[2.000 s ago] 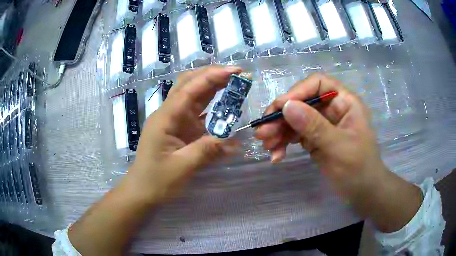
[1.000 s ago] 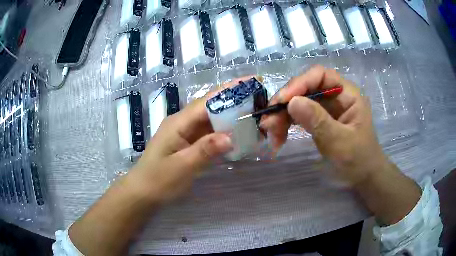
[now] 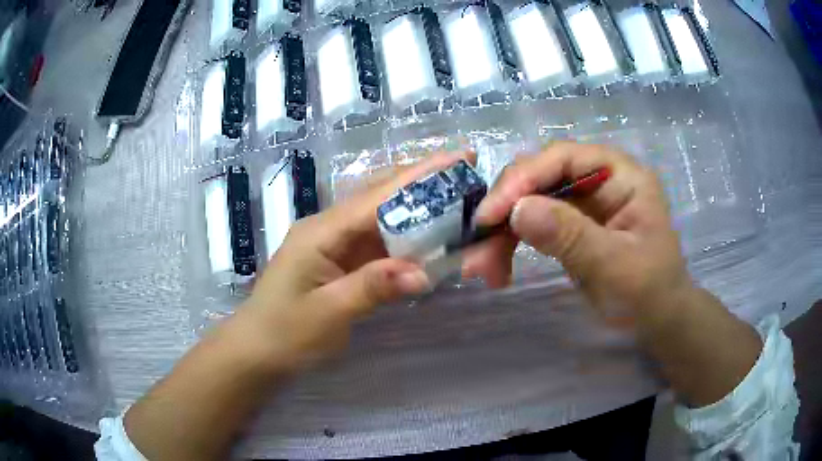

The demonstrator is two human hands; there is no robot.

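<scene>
An electronic unit [image 3: 416, 236] with a milky white body is held upright at the centre of the view, its dark circuit board [image 3: 433, 198] facing up. My left hand [image 3: 333, 261] grips it from the left, thumb on the near face and fingers behind. My right hand [image 3: 586, 225] holds a pencil-thin tool with a black grip and red tail end [image 3: 590, 182]. The tool slants down and left to the unit's right side. Its tip is blurred, so contact is unclear. The right fingertips are at the unit's dark side strip [image 3: 471, 207].
A clear blister tray [image 3: 360, 135] behind my hands holds rows of white units with black side strips. A second tray [image 3: 63, 360] of closely spaced dark-edged units lies at left. A smartphone [image 3: 140, 63] with a white cable [image 3: 108, 142] lies at upper left.
The unit has turned from its board facing me to its board facing up, then tilted slightly. My right fingers have closed in on its right side, and the tool tip has moved lower.
</scene>
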